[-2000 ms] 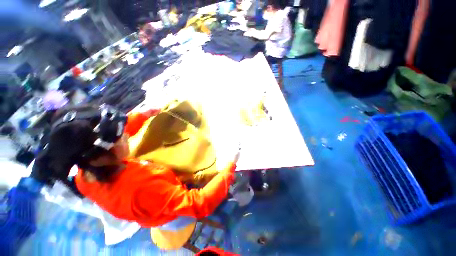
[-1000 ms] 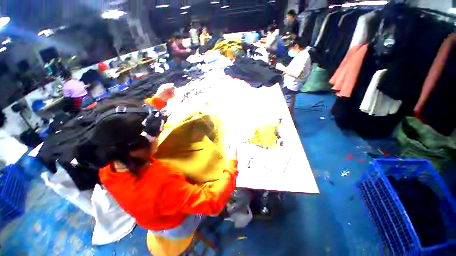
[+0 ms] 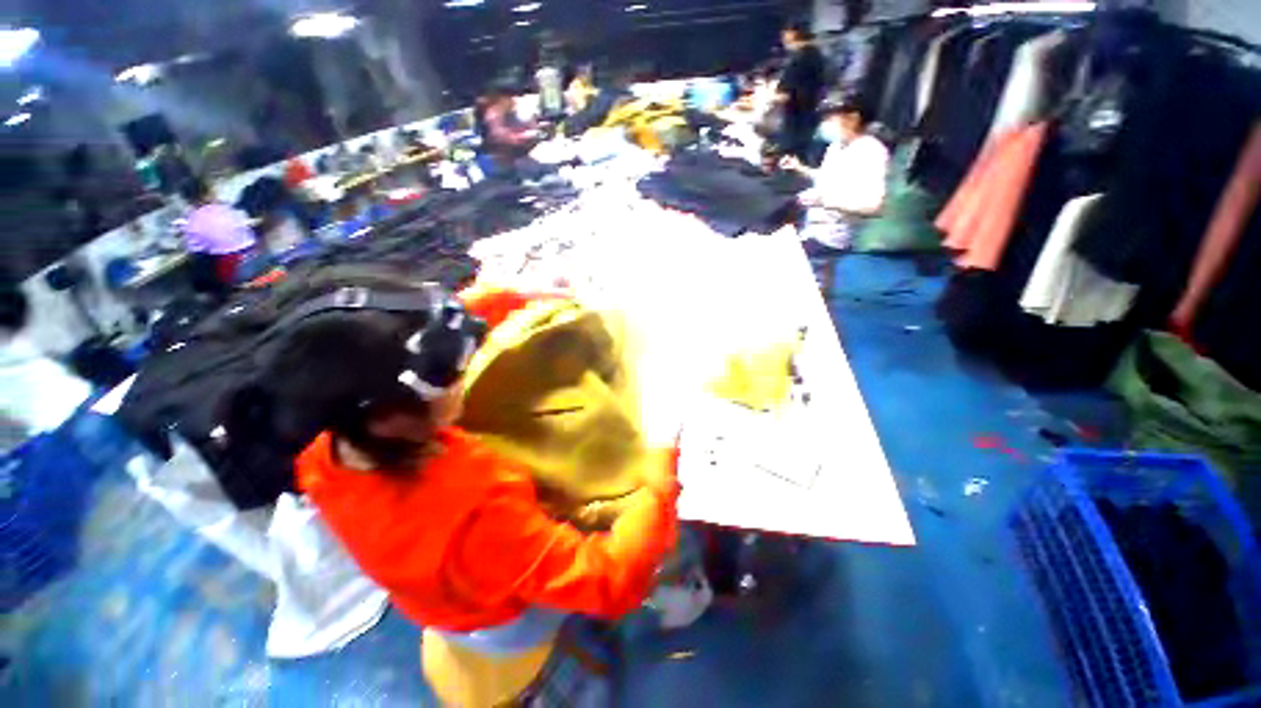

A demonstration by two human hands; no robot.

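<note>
Neither of my hands is in the picture. Nearest in front of me, a person in an orange top sits at a long white table [image 3: 816, 477] and handles a mustard-yellow garment [image 3: 560, 401] at its edge. A smaller yellow piece [image 3: 757, 374] lies on the table to the right of it. Black garments [image 3: 208, 353] are heaped on the table's left side, beyond and beside the person. The middle of the table is glaringly bright, so details there are lost.
A blue plastic crate [image 3: 1106, 581] with dark cloth stands on the floor at the right. Black, salmon-pink [image 3: 993, 194] and white garments hang on rails behind it, near a green sack [image 3: 1189, 401]. Another person in a light top [image 3: 848, 173] stands at the table's far right side.
The view has swung up since the first frame, showing more rails and lights. The seated person's far arm, raised one second ago, is now lowered at the yellow garment.
</note>
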